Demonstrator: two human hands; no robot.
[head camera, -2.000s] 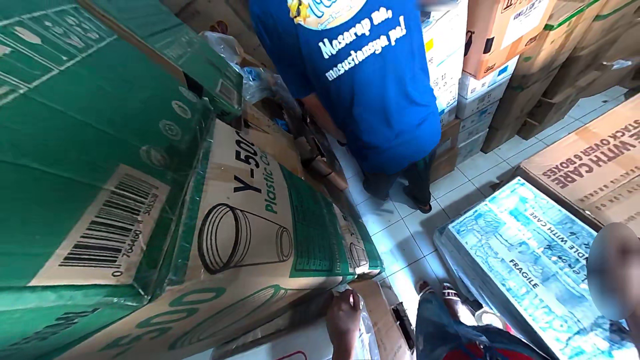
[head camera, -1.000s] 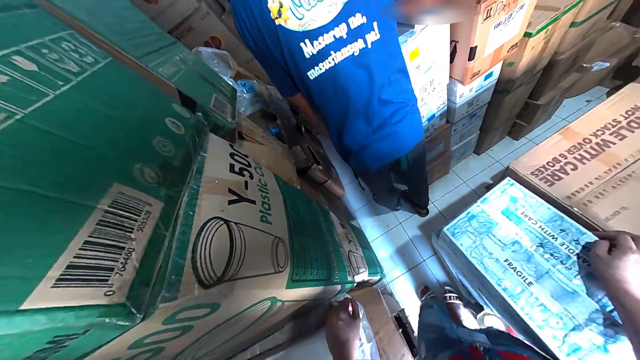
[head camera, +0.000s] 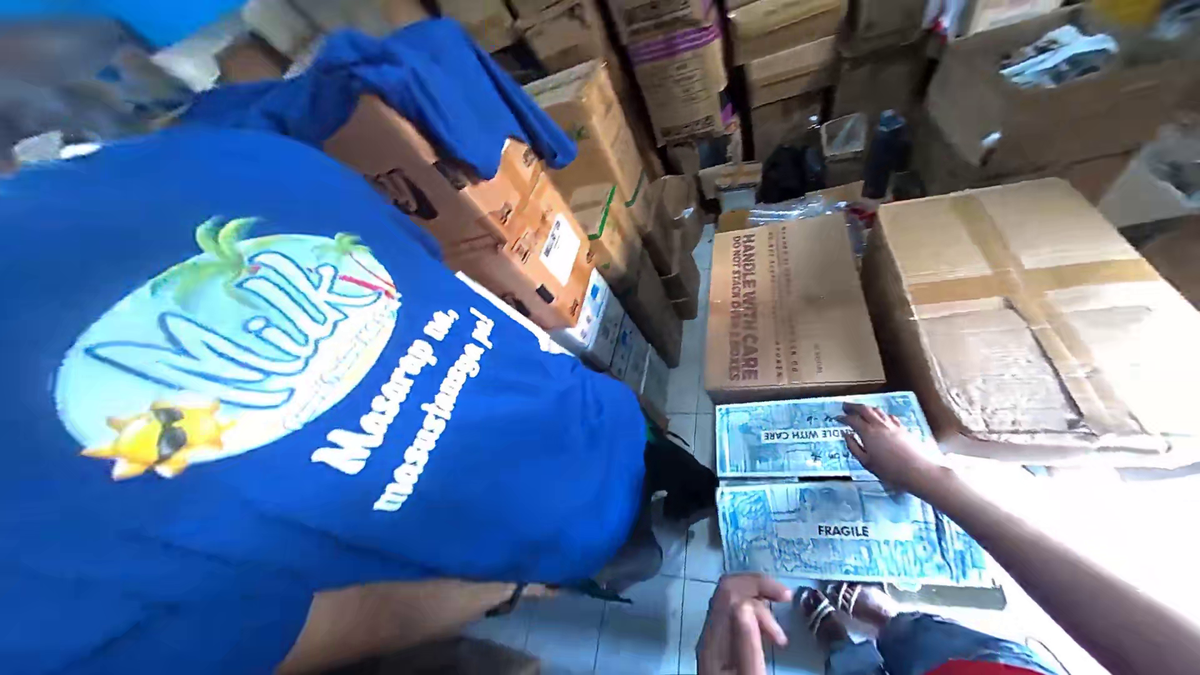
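My right hand (head camera: 886, 447) rests, fingers spread, on the far half of a blue-and-white patterned box (head camera: 816, 441) printed with handling words. Below it lies the nearer half (head camera: 806, 539), marked fragile, just above my feet. My left hand (head camera: 745, 614) hangs at the bottom of the view, fingers apart and empty, close to the near edge of that box. Directly beyond the patterned box stands a brown cardboard carton (head camera: 797, 309) with handling words.
A co-worker in a blue shirt (head camera: 375, 375) bends close on the left. A large taped carton (head camera: 1022, 281) stands at the right. Stacked cartons (head camera: 553, 244) line the far side, beyond the white tiled floor (head camera: 637, 623). Sandalled feet (head camera: 839, 605) are beside the patterned box.
The view has swung right, away from the green cup cartons. My left hand has come away from the carton edge it was at. My right hand has moved onto the far part of the patterned box.
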